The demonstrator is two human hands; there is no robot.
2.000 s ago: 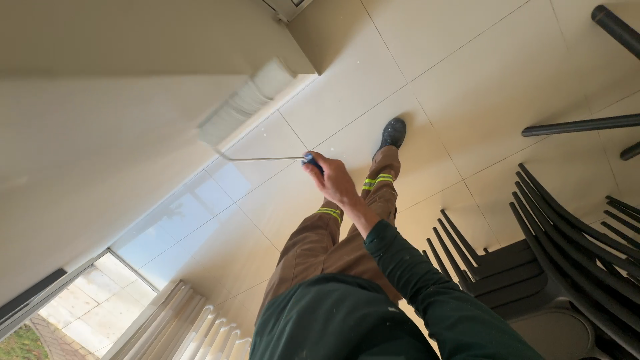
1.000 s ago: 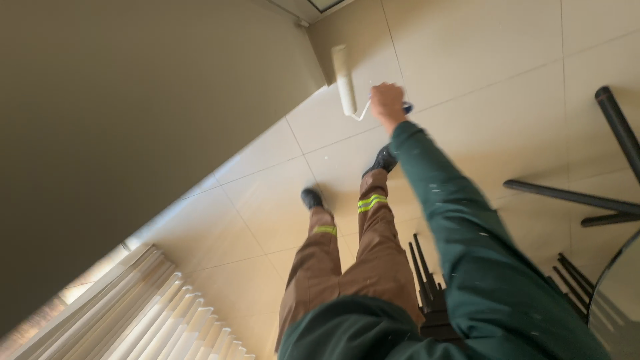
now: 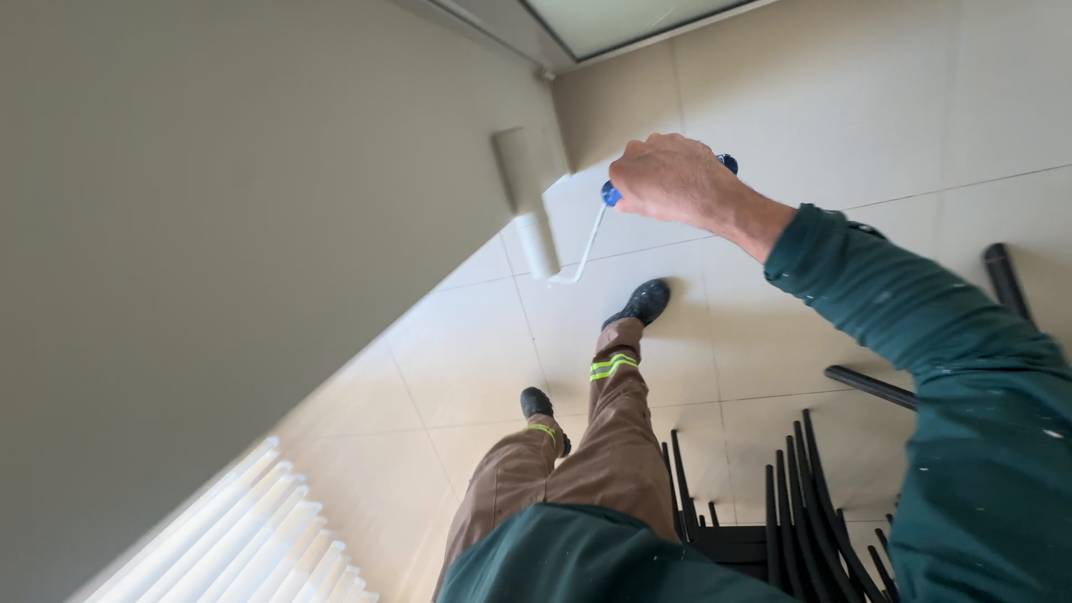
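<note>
My right hand (image 3: 674, 180) is closed around the blue handle of a paint roller (image 3: 538, 243), arm raised in a dark green sleeve. The roller's white wire frame bends down and left from the handle to the pale sleeve. The upper part of that sleeve overlaps the grey-beige wall (image 3: 276, 184) near its corner and looks laid against it; its lower end shows against the floor. My left hand is out of the picture.
Stacked black chairs (image 3: 729, 544) stand by my legs, with black furniture legs (image 3: 871, 387) further right. Pale vertical blinds or curtain folds (image 3: 243, 536) hang at lower left. A framed glass panel (image 3: 620, 21) is at the top. Light tiles (image 3: 779, 318) cover the floor.
The roller was against or near the wall further left two seconds ago, then out past the wall's corner; now it is at the wall by that corner. My right arm reaches out further. The view has shifted.
</note>
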